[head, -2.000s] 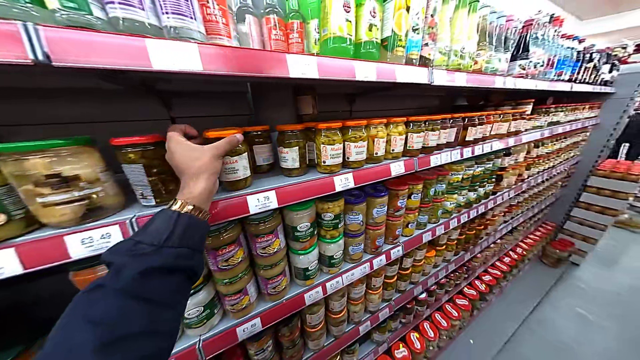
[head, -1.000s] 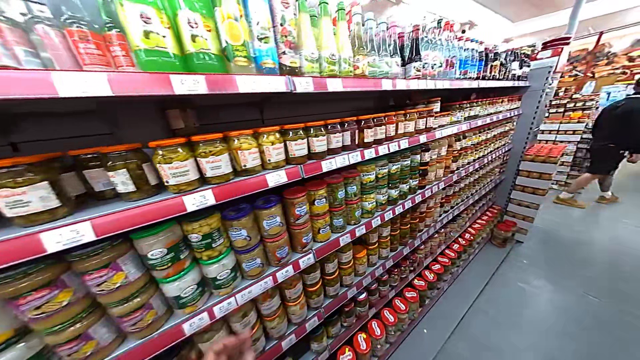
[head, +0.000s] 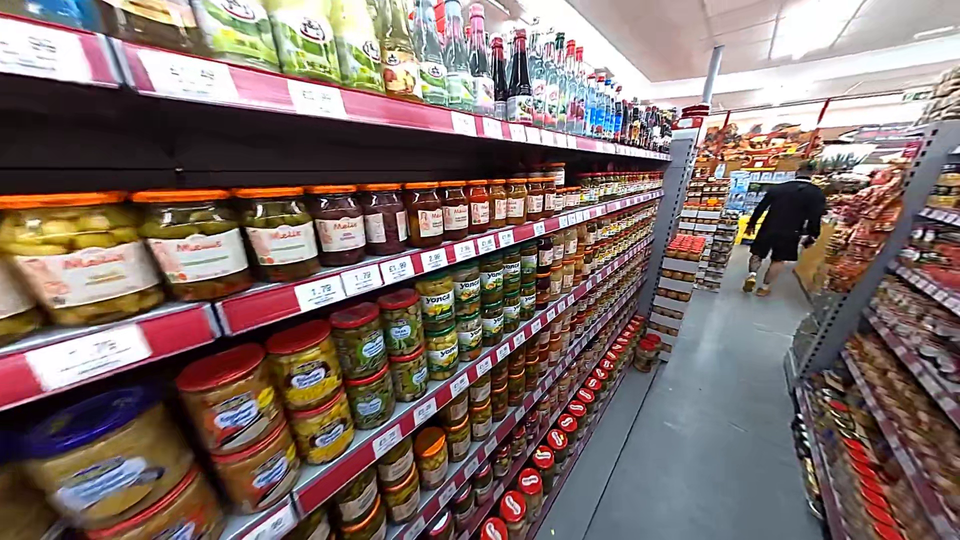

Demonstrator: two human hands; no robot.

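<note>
Neither my left hand nor my right hand shows in the head view now. Glass jars with orange lids fill the shelf at mid height on the left, among them a jar of green pickles (head: 196, 244) and a jar of dark red preserve (head: 336, 223). One shelf down, jars with red lids (head: 301, 360) stand stacked in pairs beside a large jar with a blue lid (head: 105, 457). Tall bottles (head: 519, 79) and green-labelled bottles line the shelf above. What my hands hold, if anything, cannot be seen.
The shelf edge (head: 270, 304) with price labels runs away along the left. A grey floor (head: 697, 420) lies between it and the shelving on the right (head: 885, 405). Farther down the aisle a person in dark clothes (head: 787, 217) walks, seen from behind. A shelf upright (head: 671, 202) ends the left row.
A hand was at an orange-lidded jar two seconds ago; a blurred hand was low in frame one second ago; none shows now. The view has swung right along the aisle, and the person is now nearer mid-aisle.
</note>
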